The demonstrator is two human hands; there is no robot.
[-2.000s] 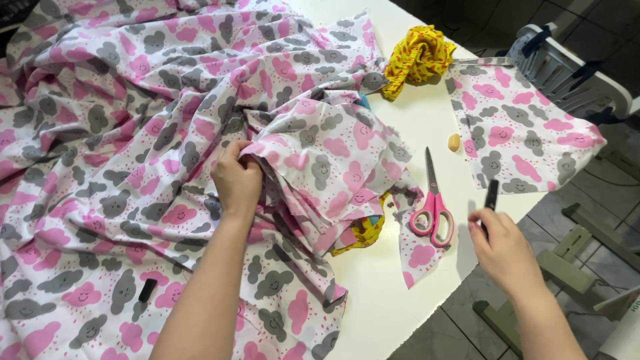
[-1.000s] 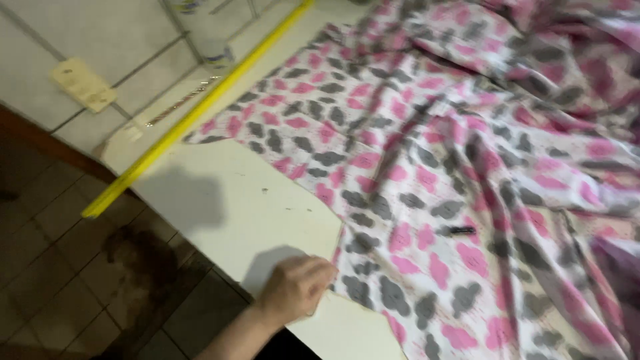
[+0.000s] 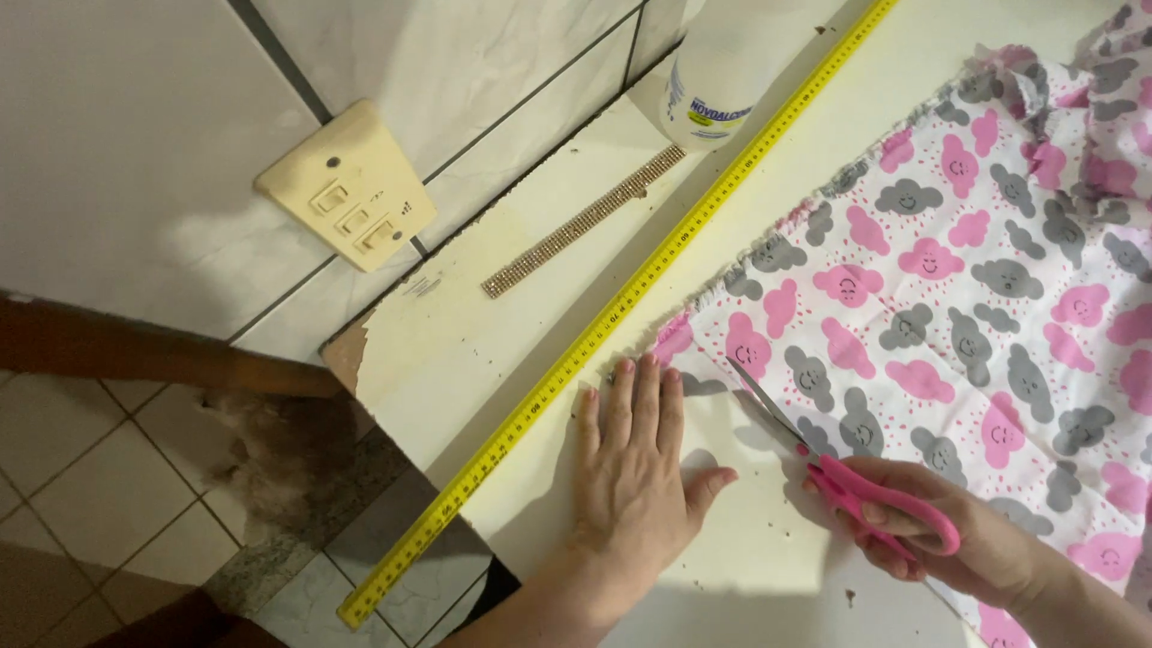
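White fabric printed with pink and gray clouds (image 3: 927, 270) lies over the right part of the white table. My left hand (image 3: 634, 468) rests flat, its fingertips on the corner of the fabric and its palm over the bare tabletop. Pink-handled scissors (image 3: 886, 504) are in my right hand (image 3: 954, 531), with the blades pointing up and left over the fabric near its lower edge. My right thumb and fingers wrap the handles. Whether the blades have fabric between them I cannot tell.
A yellow measuring stick (image 3: 621, 306) runs diagonally across the table (image 3: 423, 360), its near end past the edge. Behind it lie a rhinestone strip (image 3: 585, 220) and a translucent bottle (image 3: 711, 90). A switch plate (image 3: 351, 184) is on the tiled wall. A furry animal (image 3: 274, 450) is on the floor.
The view has swung to the table's other end. The scissors, lying on the table two seconds ago, are now in my right hand. My left hand now lies flat at the fabric's corner.
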